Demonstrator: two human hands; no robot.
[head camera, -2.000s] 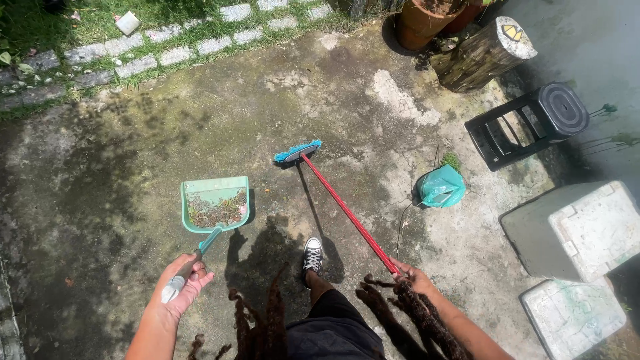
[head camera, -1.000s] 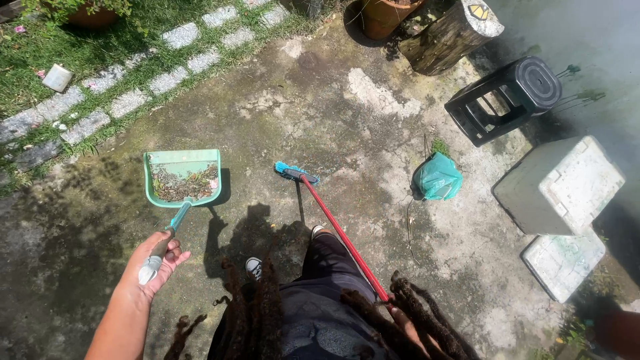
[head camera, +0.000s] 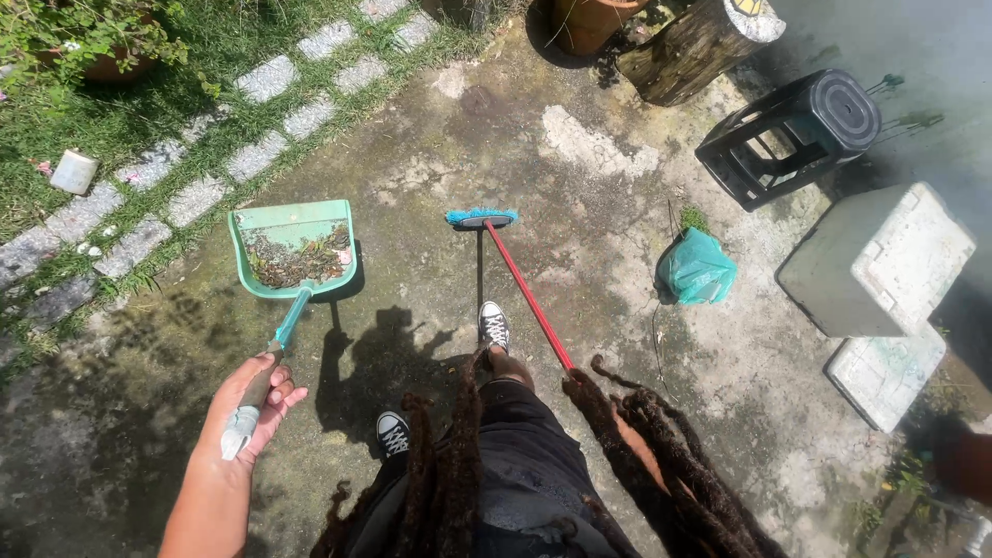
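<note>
My left hand (head camera: 260, 403) is closed around the handle of a green plastic dustpan (head camera: 293, 215), which is held out at the left with dry leaves and debris (head camera: 298, 262) in its pan. A broom with blue bristles (head camera: 482, 218) and a red handle (head camera: 531, 301) slants from the middle of the view down toward my right arm (head camera: 639, 449). Hanging locks of hair cover my right hand and the upper end of the broom handle, so its grip is hidden.
A teal plastic bag (head camera: 700, 267) lies on the concrete at the right. Beyond it are a black plastic stool (head camera: 798, 136), a whitish lidded box (head camera: 841, 256), a pale lid (head camera: 891, 372), a log (head camera: 686, 58) and a clay pot (head camera: 589, 23). Stone pavers (head camera: 260, 155) edge the grass.
The broom head has turned, and my feet have changed position. My right hand, visible on the red handle two seconds ago, is now behind hair. My left hand still holds the dustpan.
</note>
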